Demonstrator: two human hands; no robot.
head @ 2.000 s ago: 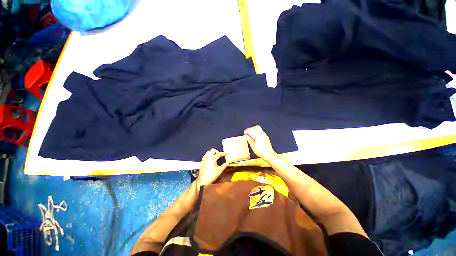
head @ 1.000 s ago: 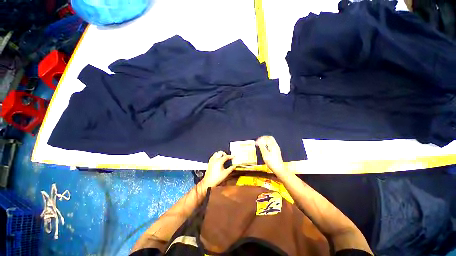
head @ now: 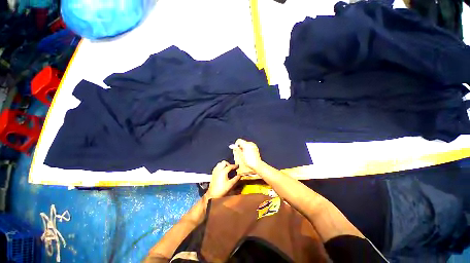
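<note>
A dark navy garment lies spread and wrinkled on the white table, its near edge by my hands. My left hand is at the table's front edge, its fingertips on the left side of a small stiff cream card. The card lies at the garment's near edge and is mostly covered by my hands. My right hand is over the card, with its fingertips pinched at the card's top left corner. A tiny white thing shows at those fingertips; I cannot tell what it is.
A heap of navy cloth lies on the table at right. A light blue bag is at the far left. Yellow tape runs along the table edge. Red stools, white cord and a blue crate are at left. Dark cloth hangs below right.
My right hand has moved left from the card's right side to over its top left corner, covering much of it. My left hand stays at the card's left side. The view has shifted slightly.
</note>
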